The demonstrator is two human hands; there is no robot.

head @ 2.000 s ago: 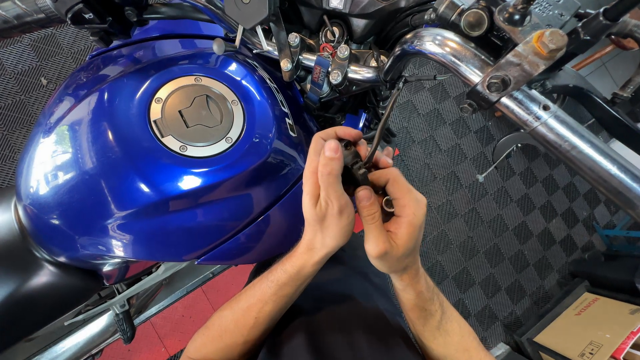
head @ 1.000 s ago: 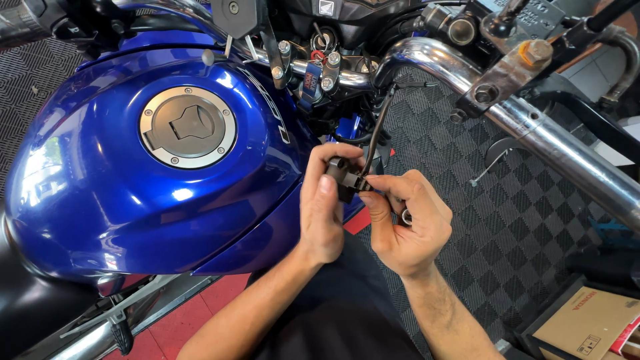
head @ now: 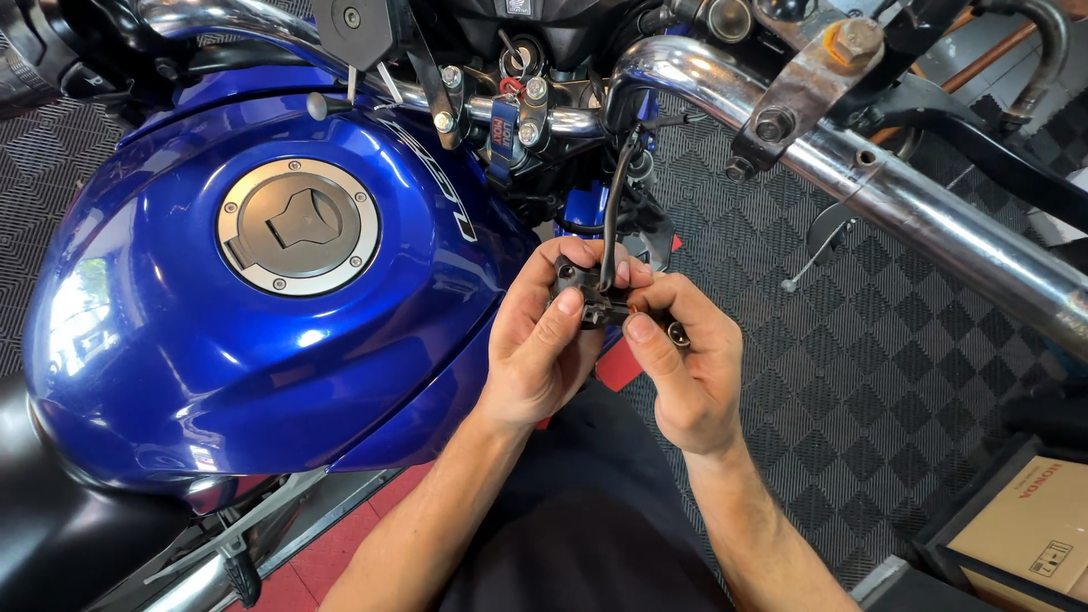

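Observation:
Between both hands is a small black motorcycle handlebar switch housing (head: 595, 315), with a black cable (head: 613, 200) running up from it toward the handlebar clamps. My left hand (head: 544, 340) grips the housing's left part, thumb on its face. My right hand (head: 693, 361) pinches its right end between thumb and forefinger, where a small orange bit shows. A round metallic part (head: 678, 334) shows beside the fingers of my right hand; how it is held is hidden. The chrome handlebar (head: 918, 187) runs above and right of the hands, carrying a rusty-bolted clamp (head: 803, 102).
The blue fuel tank (head: 416, 340) with its round filler cap (head: 297, 227) lies to the left. A key (head: 512, 49) sits in the ignition at the top. A cardboard box (head: 1011, 527) stands lower right on the dark tiled floor (head: 841, 374). A black lever (head: 977, 144) juts out upper right.
Both hands have turned the black housing, and its slotted face now shows. Compared with one second ago, my right hand's fingers sit closer to my left hand.

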